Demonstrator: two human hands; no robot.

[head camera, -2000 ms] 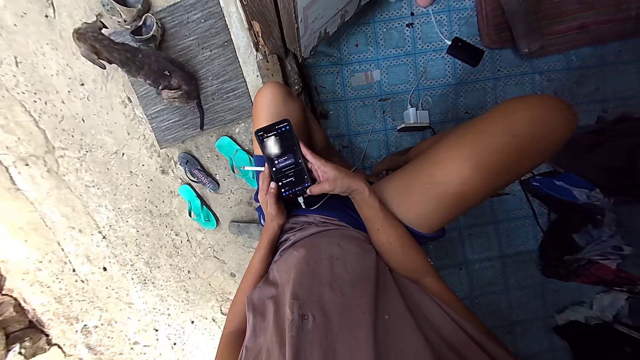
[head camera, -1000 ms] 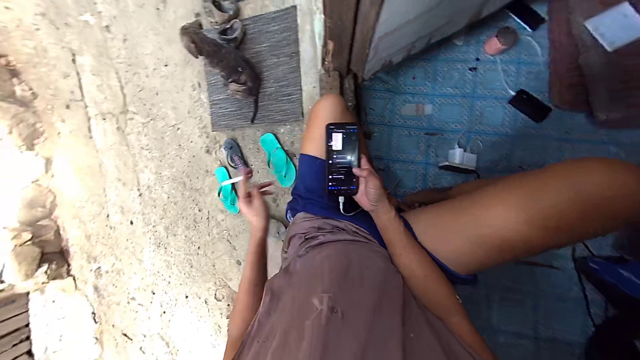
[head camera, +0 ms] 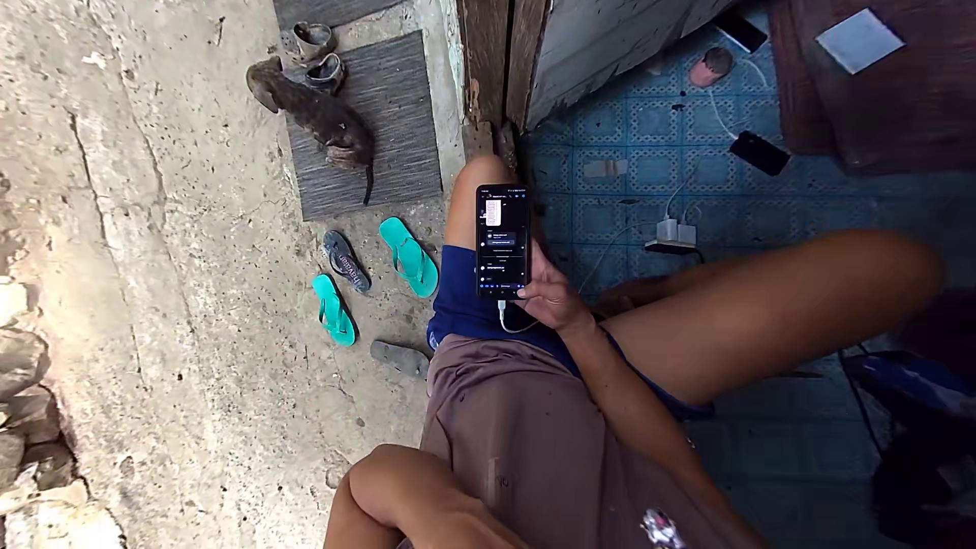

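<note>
My right hand (head camera: pixel 555 293) holds a black smartphone (head camera: pixel 502 242) upright over my lap, its thumb at the lower edge of the lit screen. A white cable (head camera: pixel 503 314) is plugged into the phone's bottom end and curves off to the right beneath my hand. My left arm is bent at the bottom of the view, with the elbow outward; the left hand itself is out of the frame. Blue shorts (head camera: pixel 457 286) and a brown shirt (head camera: pixel 518 427) lie below and around the phone.
Teal flip-flops (head camera: pixel 412 259), a dark flip-flop (head camera: pixel 347 261) and a grey sole (head camera: pixel 399 358) lie on concrete at left. A puppy (head camera: pixel 324 114) is on a grey mat (head camera: pixel 404 114) by shoes. On the blue floor are white chargers (head camera: pixel 675 231) and a second phone (head camera: pixel 759 152). A wooden door post (head camera: pixel 488 61) stands ahead.
Two seconds ago both hands were at the phone. My left hand then moved off to the left with a thin white stick, and it has since left the view. My right hand still holds the phone.
</note>
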